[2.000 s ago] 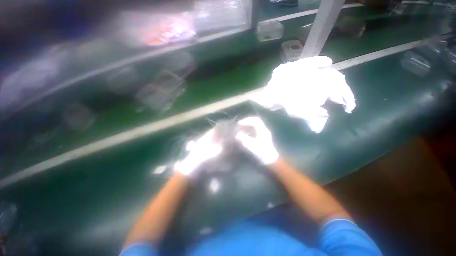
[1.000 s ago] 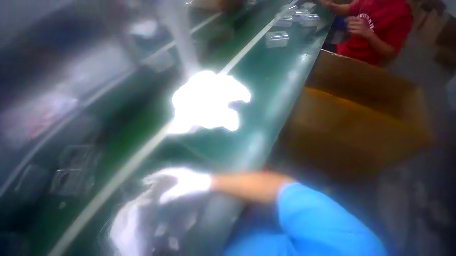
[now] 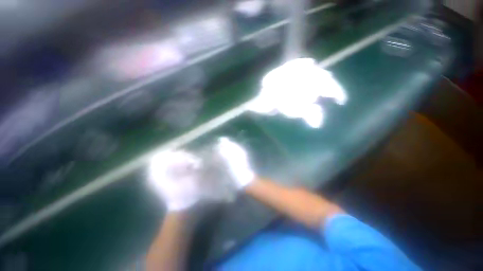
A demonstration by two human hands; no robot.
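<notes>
My left hand (image 3: 176, 179), in a white glove, is over the green work surface just below the pale rail. My right hand (image 3: 235, 161), also gloved, is a little to the right of it. A blurred greyish tangle of thin leads (image 3: 213, 172) lies between the two hands. Both gloves are overexposed and blurred. The fingers cannot be made out well, and it does not show whether either hand grips anything.
A crumpled bright white cloth (image 3: 299, 91) lies over the pale rail (image 3: 212, 126) by a metal post (image 3: 295, 32). Clear plastic boxes (image 3: 180, 107) sit on the belt behind; others (image 3: 397, 45) are at the far right. A red-and-white bag (image 3: 143, 58) is on the ledge. A large brown carton (image 3: 423, 159) stands at the right.
The view has swung back left from the neighbouring worker and carton. Both hands are now apart around the tangle; a second ago my right hand was stretched over it and my left was low in the picture.
</notes>
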